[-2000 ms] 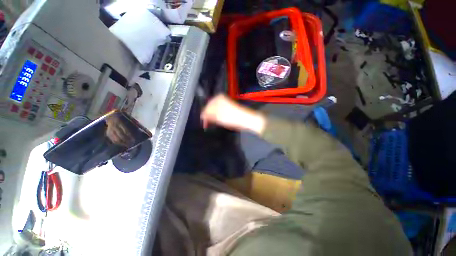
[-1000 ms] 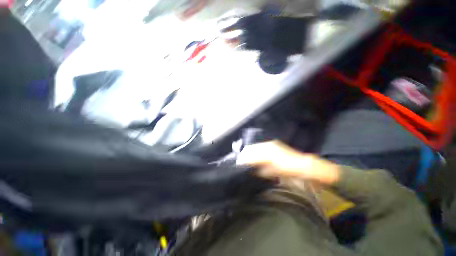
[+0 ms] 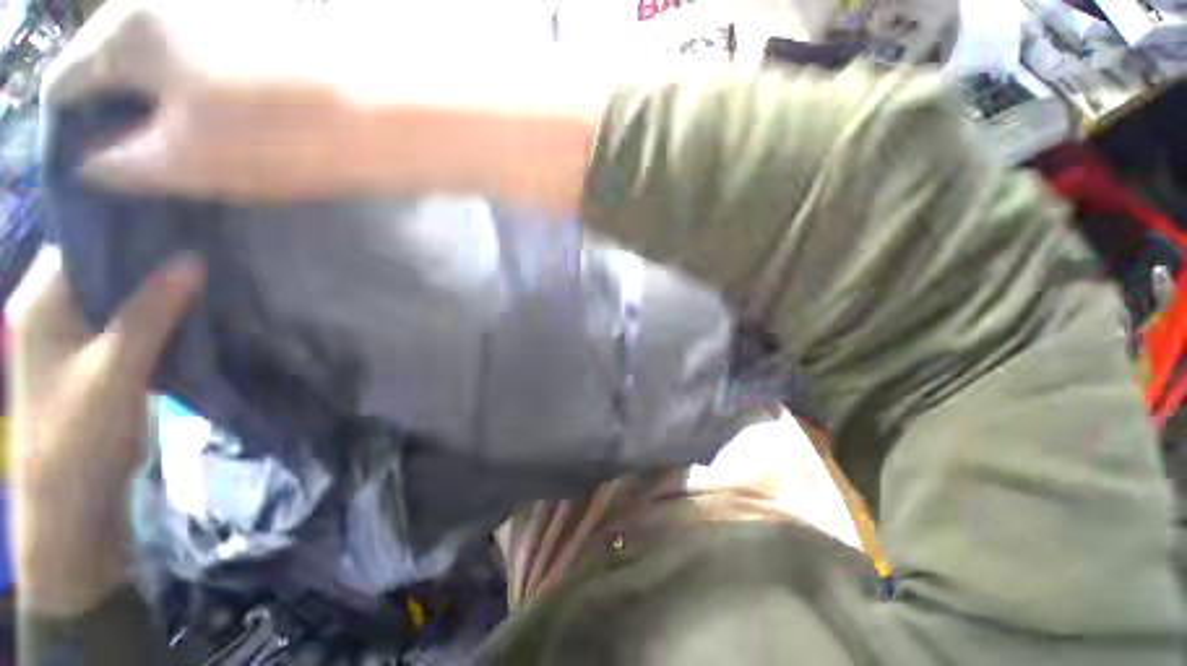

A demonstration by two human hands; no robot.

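Note:
A large dark grey garment (image 3: 430, 338) stretches across the middle of the view and hangs towards my lap. Its surface looks pale grey under the bright light. My right hand (image 3: 156, 111) reaches across from the right and grips the garment's upper left edge. My left hand (image 3: 104, 377) holds the same edge lower down at the far left, thumb on top of the cloth. A shiny, crinkled lining (image 3: 241, 501) hangs below the garment at the lower left. Both hands are somewhat blurred.
Part of the white sewing machine with red lettering (image 3: 667, 11) shows at the top edge. Cluttered items lie at the upper right. A red plastic basket (image 3: 1162, 345) is cut off by the right edge. Dark, cluttered things lie low at the left.
My right hand has moved from the table's front edge to the far left and grips the garment there. My left hand has come into view. The garment is now raised and spread.

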